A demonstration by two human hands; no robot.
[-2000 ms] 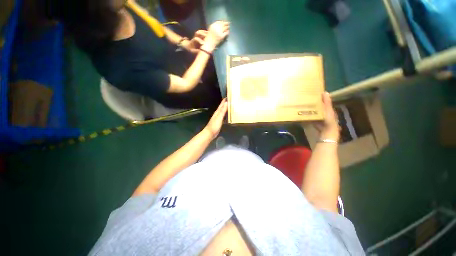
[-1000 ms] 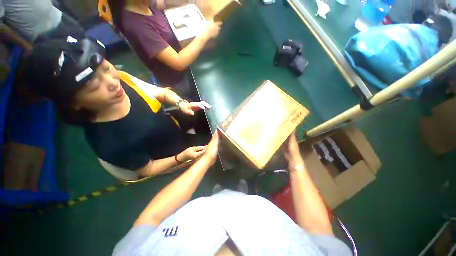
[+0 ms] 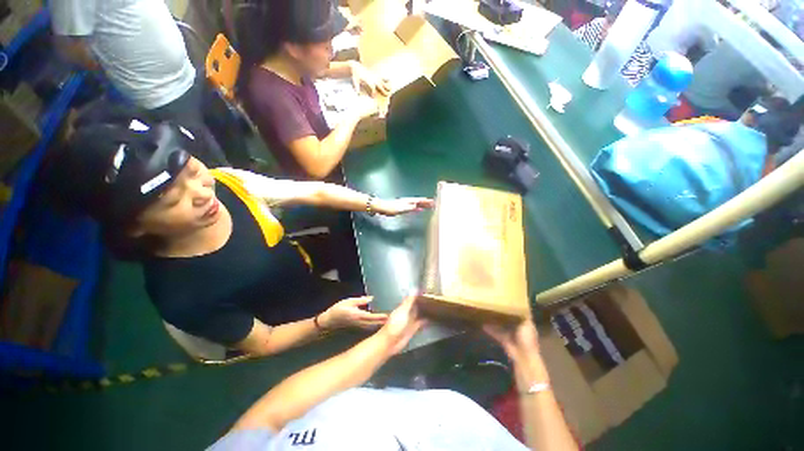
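A brown product carton [image 3: 479, 247] with dark print is held over the near end of the green-topped bench [image 3: 388, 255]. My left hand [image 3: 406, 324] grips its near left corner. My right hand [image 3: 514, 339] grips its near right edge, with part of the fingers hidden under the box. The carton looks closed and slightly tilted. A seated person [image 3: 238, 238] in a dark top holds both hands out beside the carton, one near its far left corner, the other near my left hand.
A black device [image 3: 511, 164] lies on the bench. A blue plastic bag [image 3: 683, 172] is at the right behind a pale pipe [image 3: 705, 231]. An open carton [image 3: 628, 352] with dark and white items is under the bench end. Another seated person [image 3: 295, 110] works at an open carton [image 3: 407, 55].
The carton has moved forward over the bench and turned, and my hands have gone with it. The seated person's hand has reached out to the carton's far left side.
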